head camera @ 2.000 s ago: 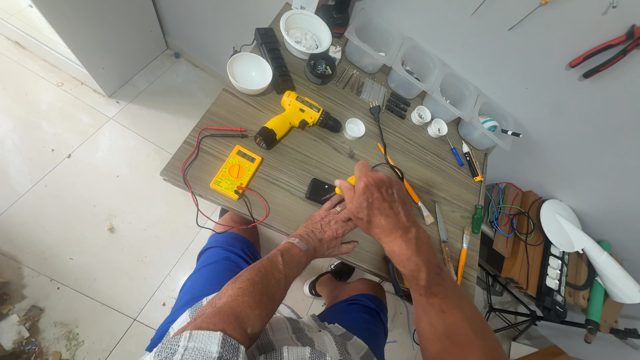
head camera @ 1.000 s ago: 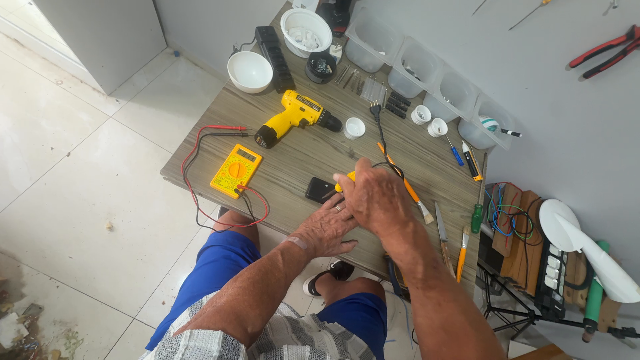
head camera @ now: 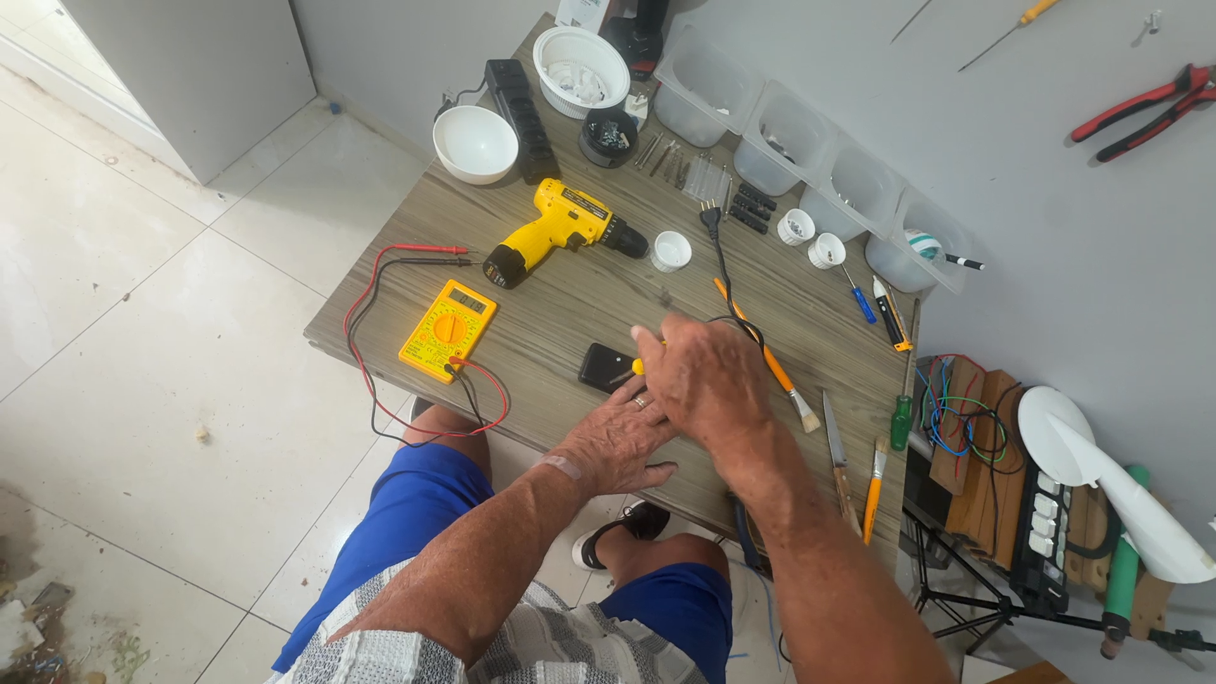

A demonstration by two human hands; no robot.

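A small black device lies on the wooden table near its front edge. My left hand rests flat beside it, fingertips at its lower right side. My right hand grips a yellow-handled tool, whose thin metal shaft points down at the device; its tip is hard to make out. A black power cord with a plug runs behind my right hand. An orange-handled paintbrush lies just right of it. A yellow multimeter with red and black leads sits to the left.
A yellow cordless drill and a small white cup stand behind the hands. Plastic bins line the wall. A knife, a second brush and a green-handled tool lie at the right. A white bowl stands back left.
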